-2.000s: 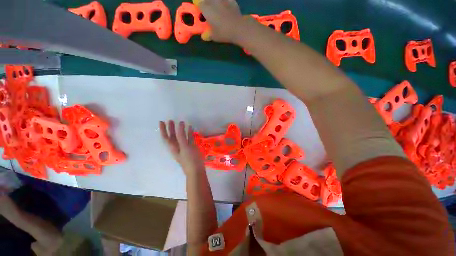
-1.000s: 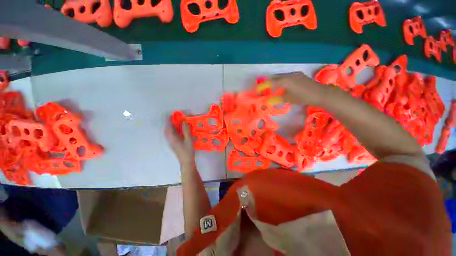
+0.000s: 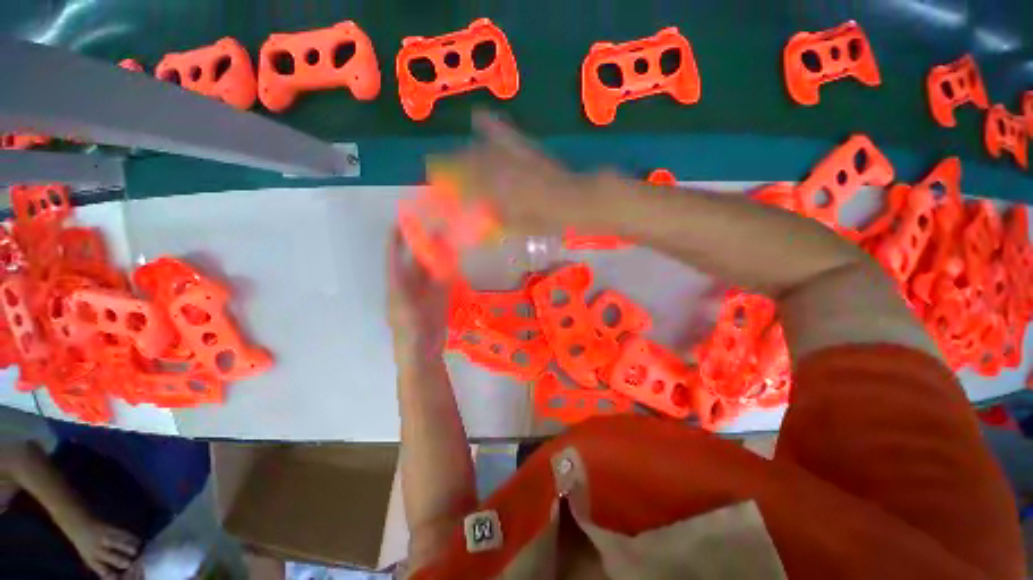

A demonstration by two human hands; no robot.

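Observation:
An orange controller shell (image 3: 440,232), blurred by motion, is above the white table between my hands. My right hand (image 3: 498,181), also blurred and with yellow on its fingertips, grips the shell's upper part. My left hand (image 3: 419,300) is upright at the shell's lower left. Its fingers are blurred and partly hidden, so its grip is unclear. A loose pile of orange shells (image 3: 572,329) lies on the table just right of my left hand.
Spaced shells (image 3: 640,74) lie on the green belt (image 3: 549,96). A grey metal bar (image 3: 193,108) projects over it at left. More shell piles lie at left (image 3: 113,317) and right (image 3: 963,272) on the white table (image 3: 306,306). An open carton (image 3: 306,499) is below; another person's hand (image 3: 108,546) is lower left.
My right hand went from the belt to the table pile, then up and left with a shell. My left hand left the pile's left edge and is now by that shell. The view has shifted.

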